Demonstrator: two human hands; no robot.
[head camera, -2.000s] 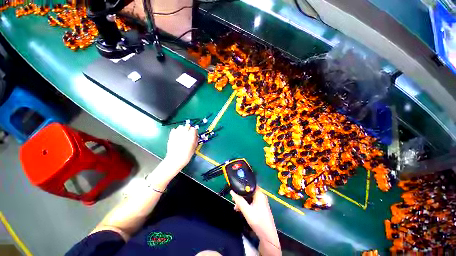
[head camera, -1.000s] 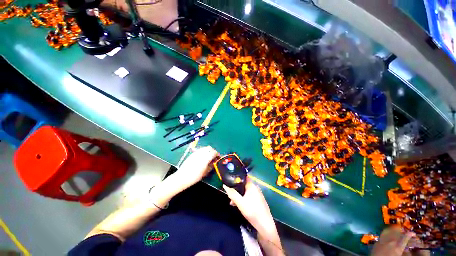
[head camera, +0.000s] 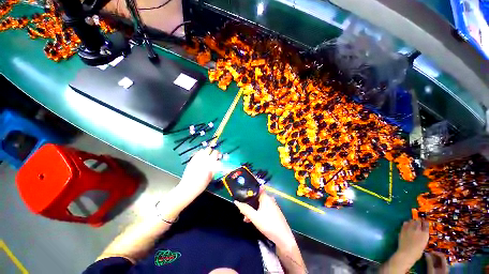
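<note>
My right hand (head camera: 264, 211) holds the black barcode scanner (head camera: 242, 183) with orange edging at the bench's near edge, its head turned toward my left hand. My left hand (head camera: 201, 167) is at the near end of the fanned black parts, fingers around a labelled part (head camera: 224, 157); a pale light shows beside the fingertips. More thin black parts with white labels (head camera: 194, 130) lie in a loose fan beyond my left hand. Other dark parts (head camera: 261, 175) lie behind the scanner, partly hidden by it.
Large heap of orange-and-black parts (head camera: 332, 144) ahead right, another heap (head camera: 461, 208) far right with another person's hand (head camera: 413, 237) beside it. Closed laptop (head camera: 136, 88) and black stand (head camera: 95, 51) at left. Clear plastic bag (head camera: 370, 69) behind the heap. Red stool (head camera: 48, 176) at lower left.
My left hand moved from the fan to beside the scanner, then back left to the fan's near end. The scanner shifted left. Another person's hand appeared at right.
</note>
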